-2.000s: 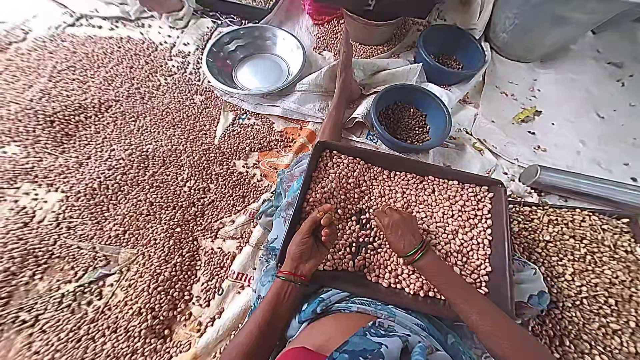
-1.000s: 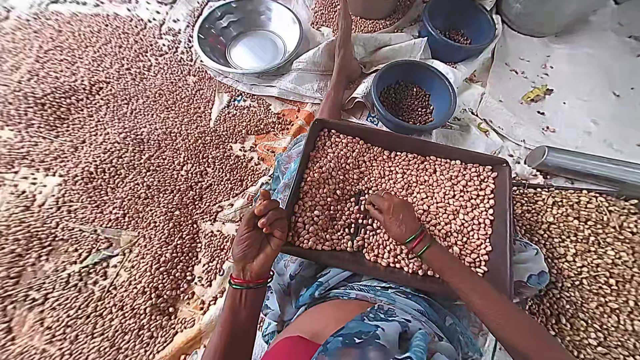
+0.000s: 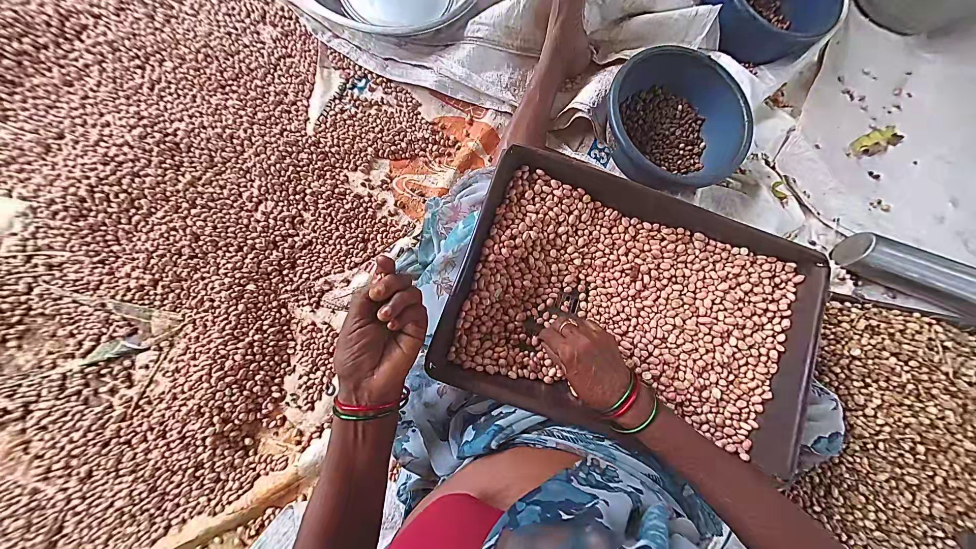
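A dark rectangular tray (image 3: 663, 210) lies tilted across my lap, filled with pale pinkish-brown nuts or beans (image 3: 671, 305). My right hand (image 3: 583, 354) rests on them left of the tray's middle, fingertips down among them beside a small bare patch of tray bottom; whether it pinches any is hidden. Left of the tray, my left hand (image 3: 381, 332) is raised palm up with its fingers curled in; whether something small is inside cannot be told. Beyond the tray's far edge stands a blue plastic bowl (image 3: 732, 130) partly filled with darker nuts or beans (image 3: 662, 130).
A wide spread of brown nuts or beans (image 3: 191, 175) covers the ground at left. Another heap (image 3: 900, 412) lies at right, below a metal cylinder (image 3: 907, 263). A metal basin (image 3: 396, 29) and a second blue bowl (image 3: 812, 34) stand at the back on pale sheeting (image 3: 930, 130).
My left hand was over the tray's left part two seconds ago and has moved left, outside its rim. My right hand has stayed in the nuts or beans, shifting slightly.
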